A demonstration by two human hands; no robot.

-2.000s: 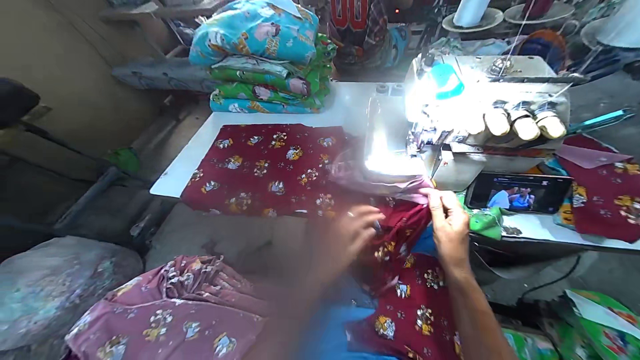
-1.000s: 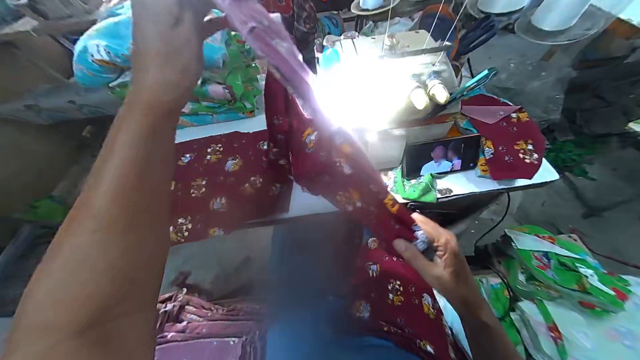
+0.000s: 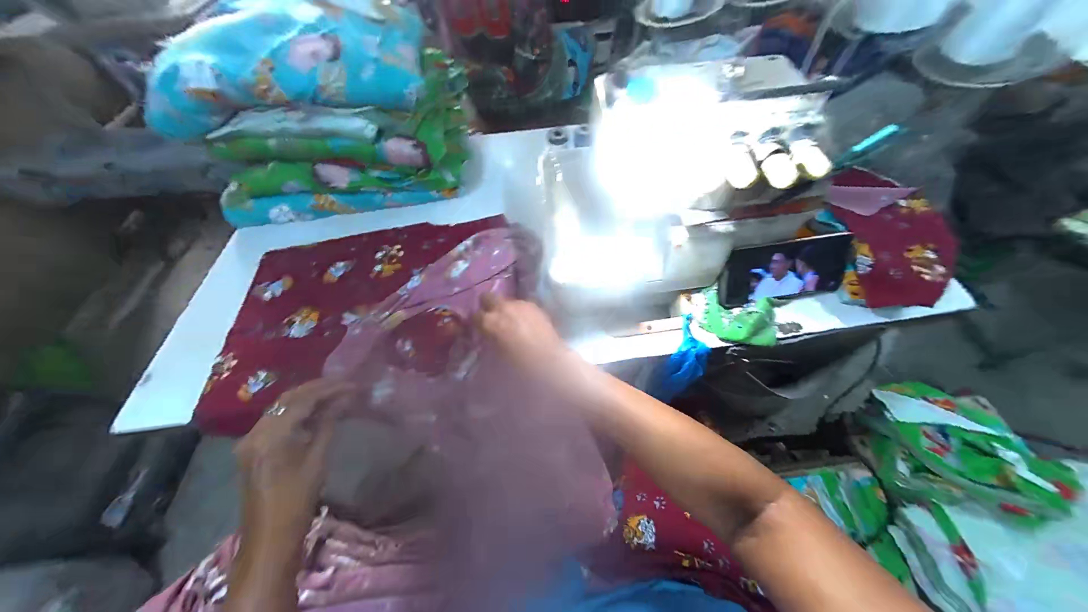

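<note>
My right hand grips the edge of a pink printed fabric piece, just left of the brightly lit sewing machine. Lower left, my left hand, blurred and with a ring on a finger, is closed at the same fabric's other side. The pink fabric hangs between my hands and down over my lap, smeared by motion. Under its upper part lies a flat maroon printed fabric on the white table. More maroon fabric rests over my lap at the right.
Folded blue and green printed fabrics are stacked at the back left. A phone showing a video leans beside a green scrap and a maroon piece. Pink pieces are heaped below; green bundles lie at the right. Thread cones stand behind.
My left hand has come down from high at the upper left. My right hand has moved from the maroon fabric at the lower right to the pink piece beside the machine.
</note>
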